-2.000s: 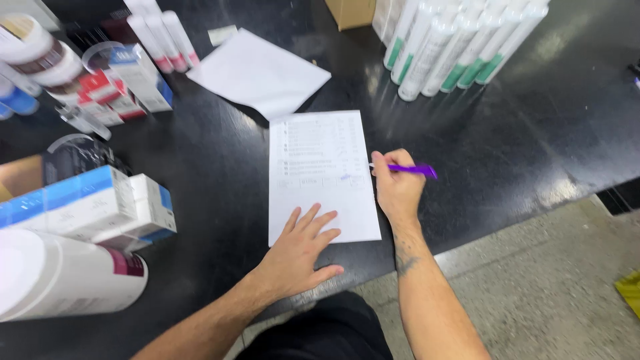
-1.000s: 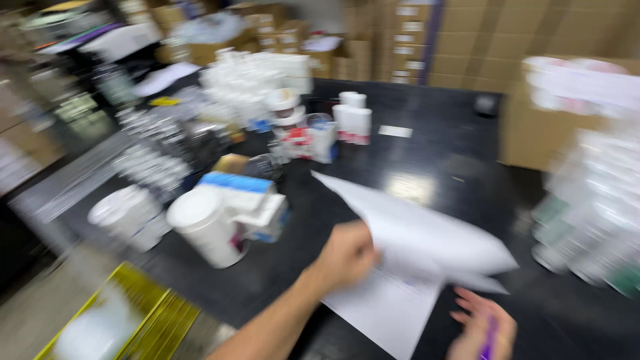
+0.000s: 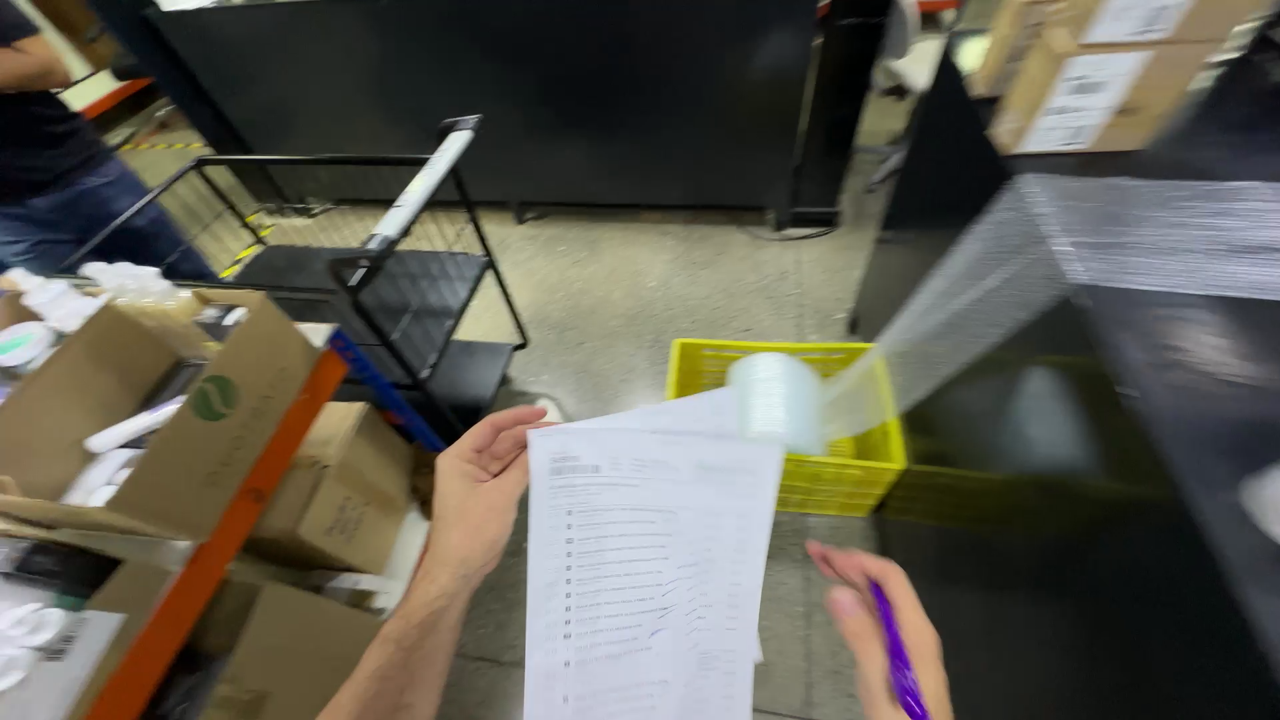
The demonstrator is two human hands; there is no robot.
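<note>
Printed paper sheets (image 3: 650,580) with pen ticks hang in front of me, their upper left edge gripped by my left hand (image 3: 485,490). A second sheet shows behind the front one. My right hand (image 3: 885,620), to the right of the papers and apart from them, holds a purple pen (image 3: 900,655). Beyond the sheets, a yellow plastic crate (image 3: 840,490) stands on the floor with a roll of clear plastic film (image 3: 775,400) in it. Film stretches from the roll up to the black table (image 3: 1190,400) at the right.
Open cardboard boxes (image 3: 240,430) of bottles fill a rack with an orange beam (image 3: 220,540) at the left. A black wire cart (image 3: 420,290) stands behind it, near a person (image 3: 60,170). Labelled cartons (image 3: 1080,90) are at the upper right, and a black panel (image 3: 500,100) spans the back.
The view has swung from the table to the floor and rack. My left hand, flat on the sheet two seconds ago, now holds the papers up. The purple pen remains in my right hand.
</note>
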